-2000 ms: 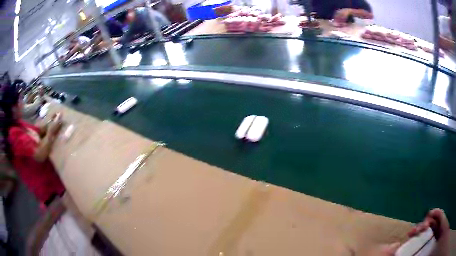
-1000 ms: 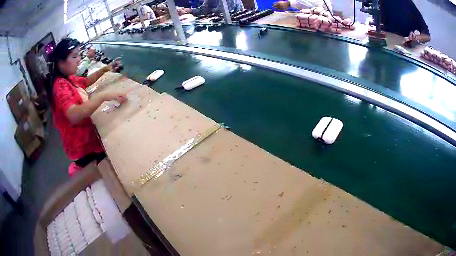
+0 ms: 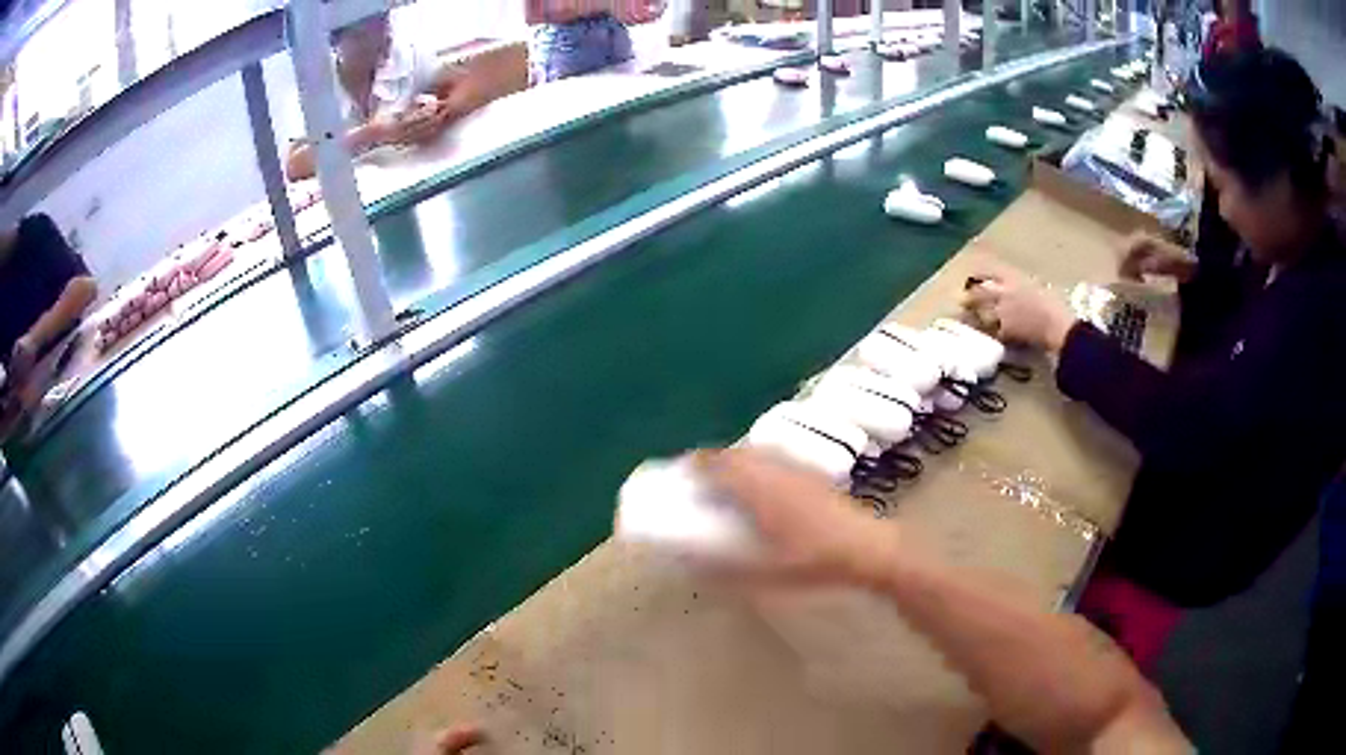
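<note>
My right hand (image 3: pixel 790 524) reaches in from the lower right, blurred, closed around a white case (image 3: pixel 672 512) above the cardboard near the belt edge. A small skin-coloured piece at the bottom edge looks like fingertips of my left hand (image 3: pixel 461 736); the rest is cut off. Beyond my right hand, a pile of white cases (image 3: pixel 809 435) lies in a row on the cardboard bench (image 3: pixel 591 649). They have black centre seams, and their black cord loops (image 3: pixel 886 472) point right, away from the belt.
The green belt (image 3: pixel 443 472) runs along the bench, with single white cases (image 3: pixel 970 173) farther up and one at the lower left (image 3: pixel 81 735). A person in dark clothes (image 3: pixel 1233 398) works at right. A metal rail and post (image 3: pixel 347 221) stand across the belt, with pink bundles (image 3: pixel 163 295) beyond.
The view has swung far to the right, from the neighbour in red to the one in dark clothes. The pile and my right hand with a case have come into view.
</note>
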